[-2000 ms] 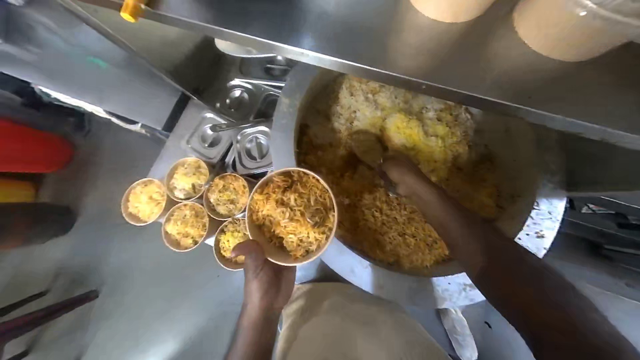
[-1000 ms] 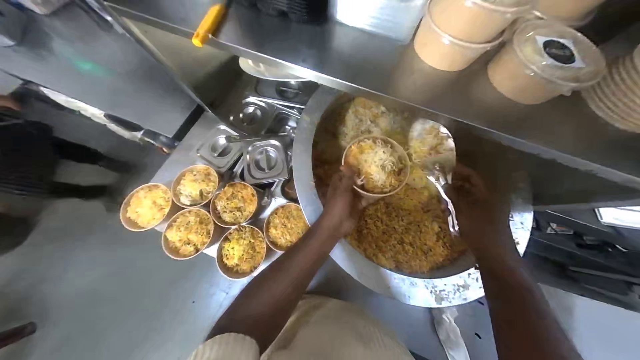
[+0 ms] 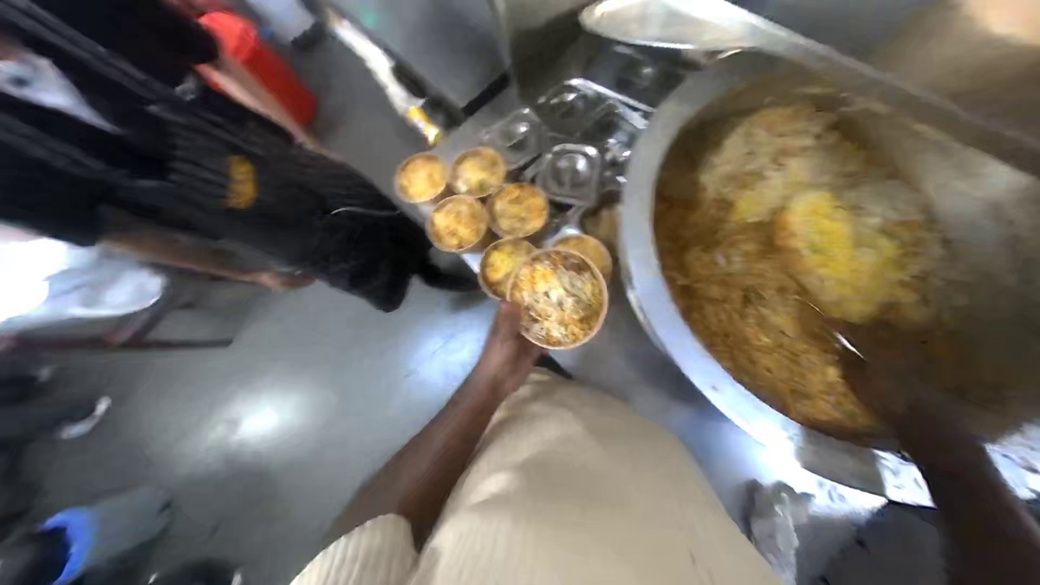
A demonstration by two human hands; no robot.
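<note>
My left hand point(image 3: 513, 345) grips a round paper bowl filled with rice point(image 3: 559, 299), held just over the near end of a group of filled bowls. Several paper bowls of yellow-orange rice, one of them point(image 3: 457, 223), stand close together left of a large metal pot point(image 3: 638, 236). White, yellow and brown rice point(image 3: 829, 252) lies inside the pot. My right hand point(image 3: 886, 374) is low over the rice in the pot, blurred, with a bit of shiny metal at its fingers; the rest of the utensil is hidden.
Square steel containers with lids point(image 3: 570, 172) sit beyond the bowls. A metal shelf edge point(image 3: 894, 89) crosses above the pot. A person in dark clothes point(image 3: 268, 187) is at the left, close to the bowls. A blue-rimmed bucket point(image 3: 77, 540) stands on the floor.
My left hand has moved the bowl from over the pot to the bowls at the left. My right hand has lowered to the rice. A person has come close at left. The view has shifted left.
</note>
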